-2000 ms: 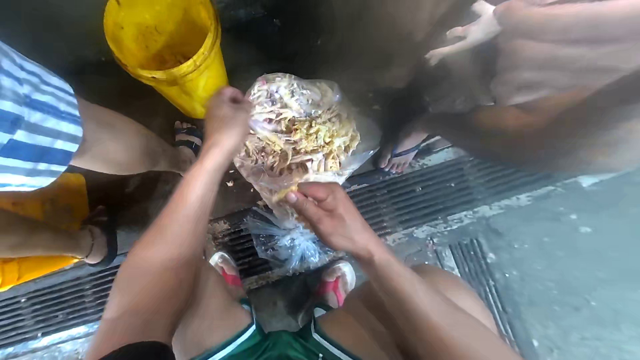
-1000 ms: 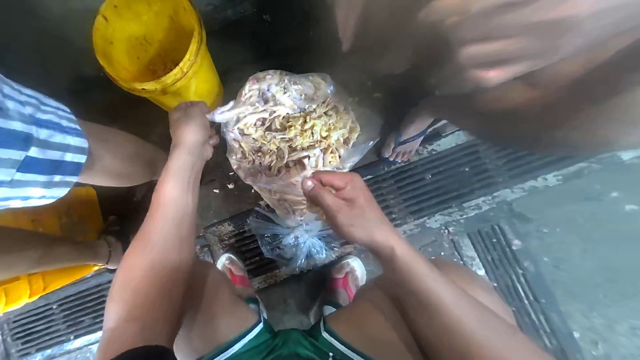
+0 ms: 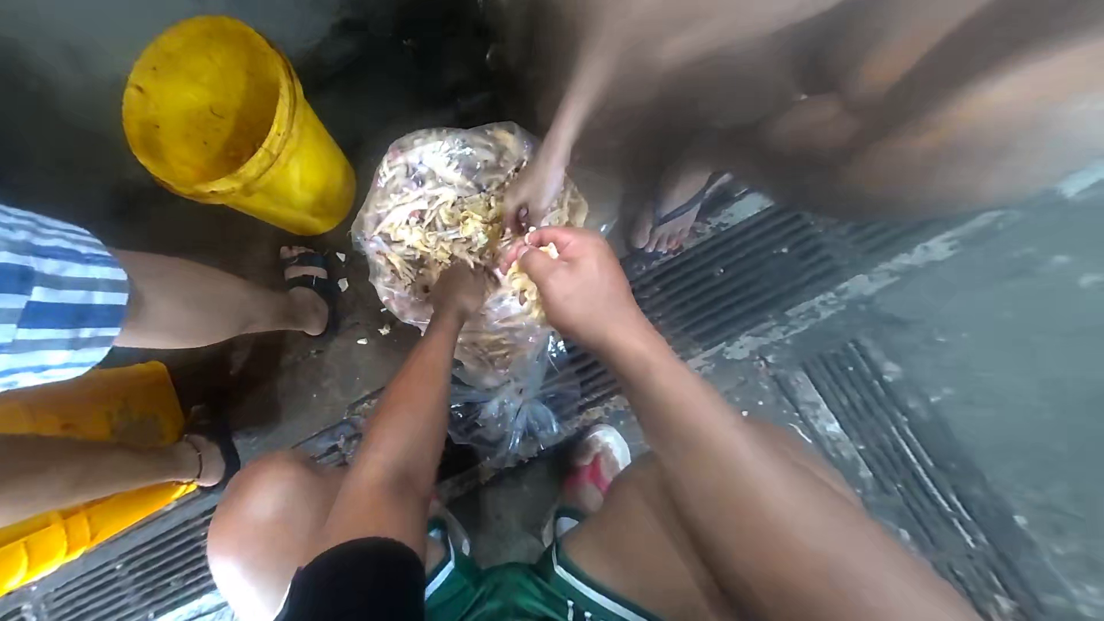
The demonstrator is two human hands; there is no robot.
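Observation:
A large clear plastic bag (image 3: 500,341) full of pale yellow and whitish pieces, which look like chicken feet, rests on the wet floor before me. My left hand (image 3: 459,289) reaches down into the pieces (image 3: 431,228) at the middle of the bag, its fingers hidden among them. At the bag's right side, my right hand (image 3: 573,276) pinches a few small pale pieces between thumb and fingers. Just above it, a co-worker's hand (image 3: 536,185) also touches the contents. The bag's gathered plastic end (image 3: 517,423) lies toward my feet.
An open yellow bucket (image 3: 323,185) leans at the upper left. Another person's sandalled foot (image 3: 309,289) and a yellow crate (image 3: 95,414) are at left. A blurred co-worker is at upper right, one foot (image 3: 677,216) beside the bag. Floor grates (image 3: 733,259) run past my feet.
My left hand has left the bag's upper left edge and moved into the contents. My right hand has moved up along the bag. The co-worker's hand now reaches into the bag.

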